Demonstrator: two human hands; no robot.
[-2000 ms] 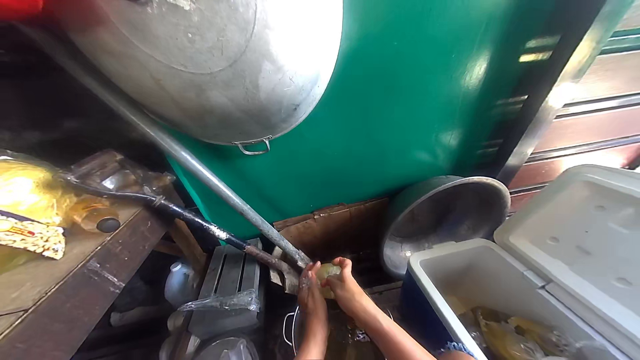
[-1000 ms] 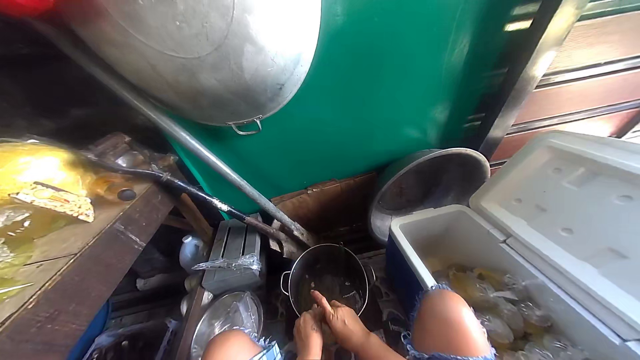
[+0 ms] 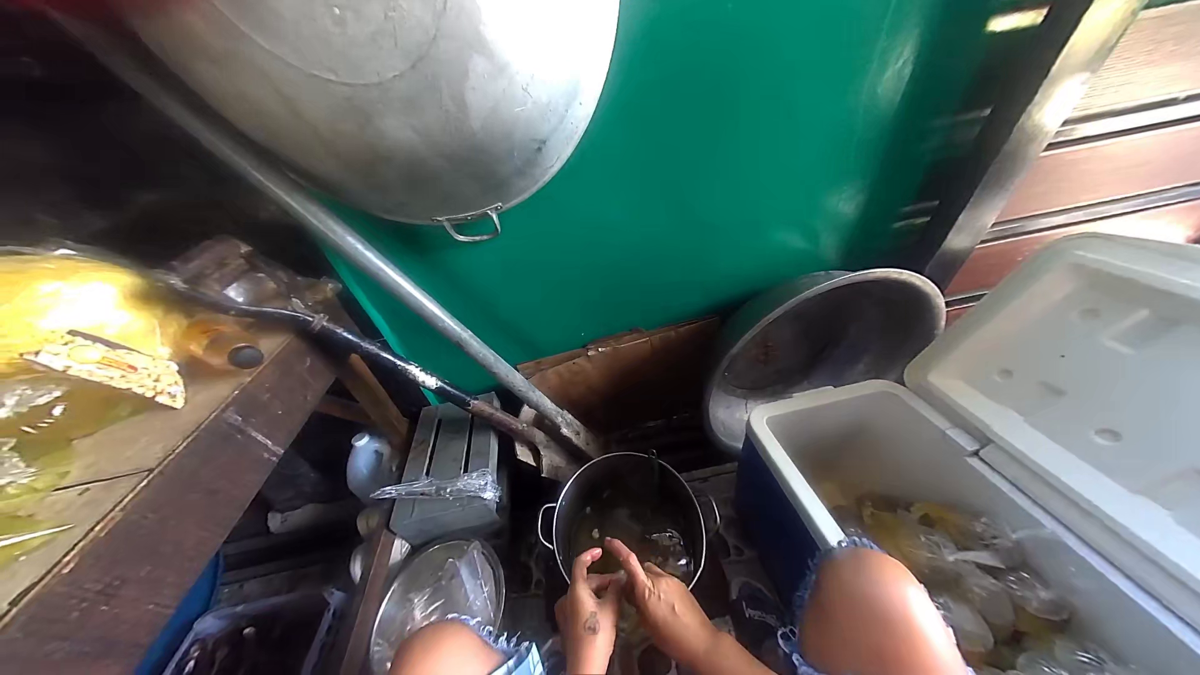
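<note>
My left hand (image 3: 591,605) and my right hand (image 3: 658,600) meet at the near rim of a deep metal pot (image 3: 626,497) with two loop handles. The fingertips touch or nearly touch. Whether something small sits between them cannot be made out. Dark liquid fills the lower part of the pot, and a thin handle leans on its far rim. To the right stands an open cooler (image 3: 839,412) holding several clear plastic bags (image 3: 984,581) of yellowish contents.
A large metal basin (image 3: 825,347) leans behind the cooler. Left of the pot are a grey slatted stool (image 3: 455,459) and a round metal lid or tray (image 3: 436,591). A long metal pole (image 3: 394,281) slants down toward the pot. A wooden table (image 3: 187,487) is at left.
Two seconds ago a pale yellowish thing showed between my hands; it is no longer visible there. My hands have moved lower in view, and the pot shows more fully.
</note>
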